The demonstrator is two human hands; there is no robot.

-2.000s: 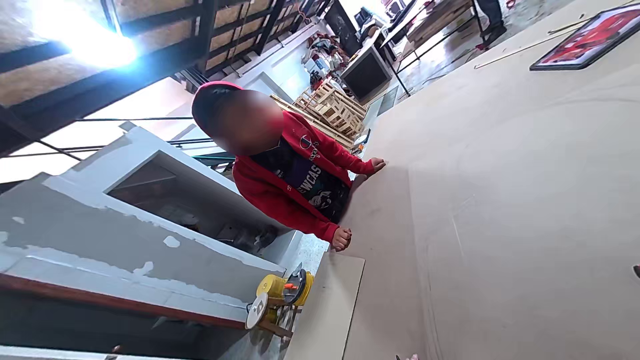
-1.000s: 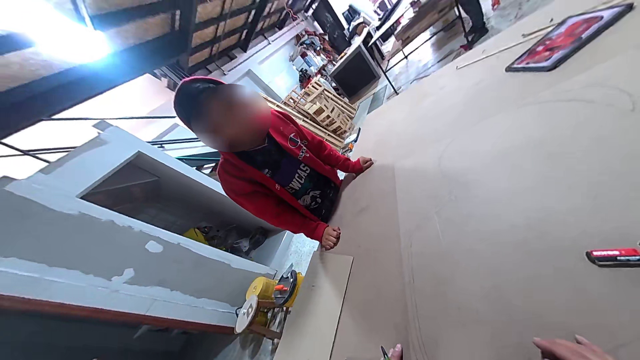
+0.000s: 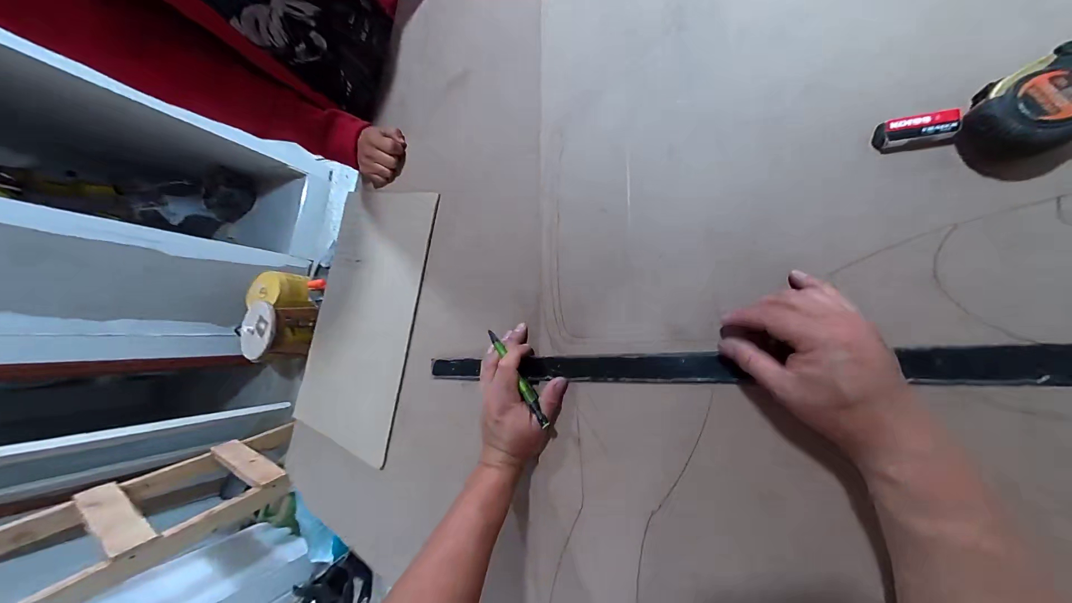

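Note:
A long black straightedge (image 3: 636, 368) lies flat across a large tan board (image 3: 670, 209) that bears thin drawn lines. Near its left end, my left hand (image 3: 511, 406) rests on the straightedge and holds a green and black pencil or marker (image 3: 525, 389) between its fingers. Farther right, my right hand (image 3: 816, 352) grips the straightedge between thumb and fingers. At the upper right sit a black and orange tape measure (image 3: 1026, 113) and a small red and black item with writing (image 3: 919, 130), which touch or nearly touch.
Another person's fist (image 3: 382, 156) in a red sleeve rests at the board's upper left edge. A smaller thin panel (image 3: 373, 310) lies near that edge. Beyond stand a grey-white cabinet (image 3: 142, 260), a yellow container (image 3: 278, 290) and a wooden slatted frame (image 3: 117, 519).
The view has tilted down sharply to the board. Both my hands are now fully in view on the black straightedge, which the earlier frames do not show.

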